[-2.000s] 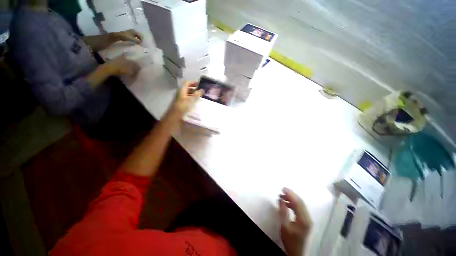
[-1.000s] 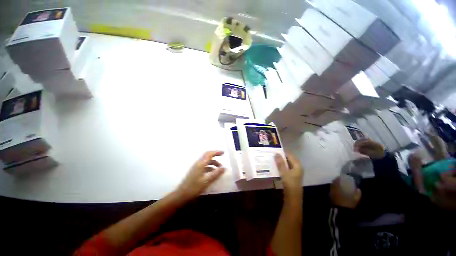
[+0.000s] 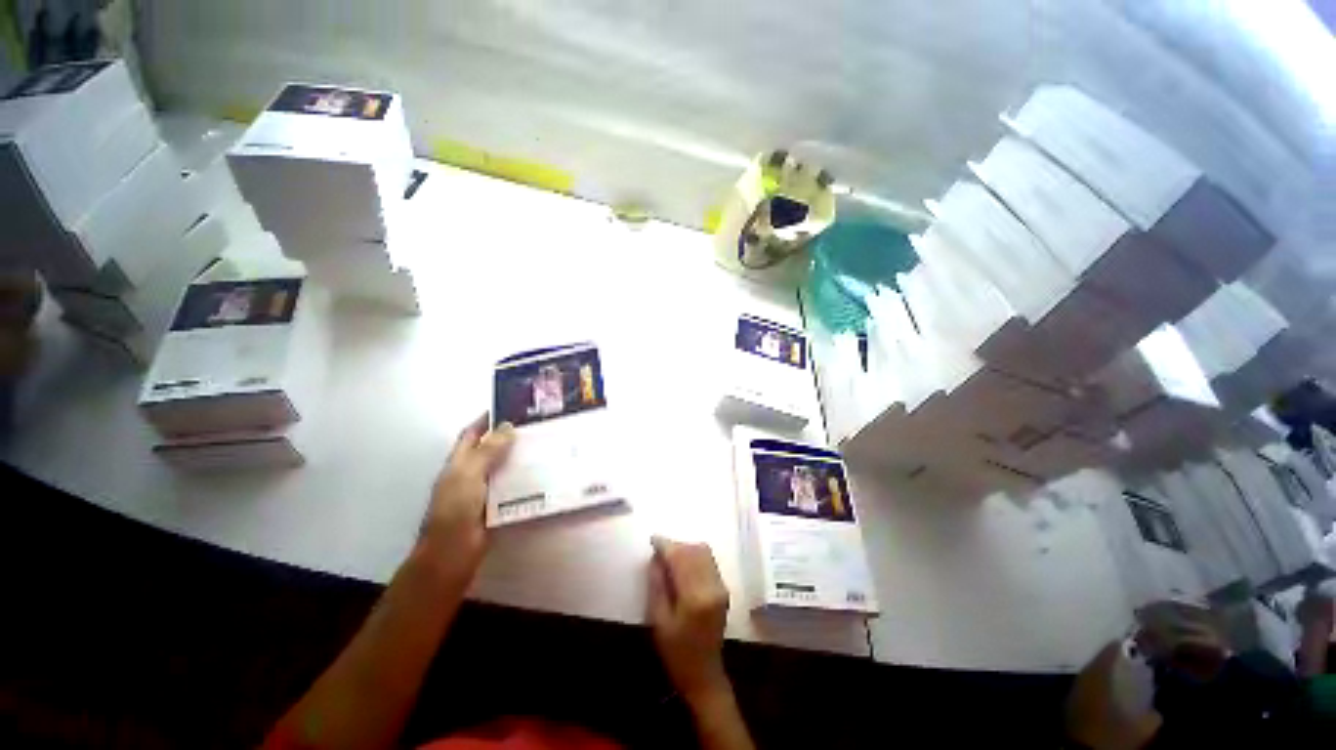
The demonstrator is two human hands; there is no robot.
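Note:
A white retail box [image 3: 554, 457] with a dark picture panel lies face up before me, tilted slightly. My left hand [image 3: 466, 491] grips its left edge, with the thumb on top. My right hand [image 3: 689, 598] is to the right of this box, fingers curled, holding nothing visible; the gap between its fingers is hard to see. Another retail box [image 3: 806, 531] lies face up at the table's front, right of my right hand. A smaller-looking box [image 3: 768, 366] lies behind it.
Stacked boxes [image 3: 325, 176] stand at left, with a lower stack [image 3: 227, 359] nearer me. Leaning rows of white boxes [image 3: 1026, 264] rise at right. A cream bag [image 3: 777, 213] and teal basket [image 3: 857, 271] are by the wall. Another person's hand [image 3: 1179, 637] shows at lower right.
My left hand has taken hold of a box, now left of the other front box. My right hand has let go of the front boxes and moved left. The view has shifted left.

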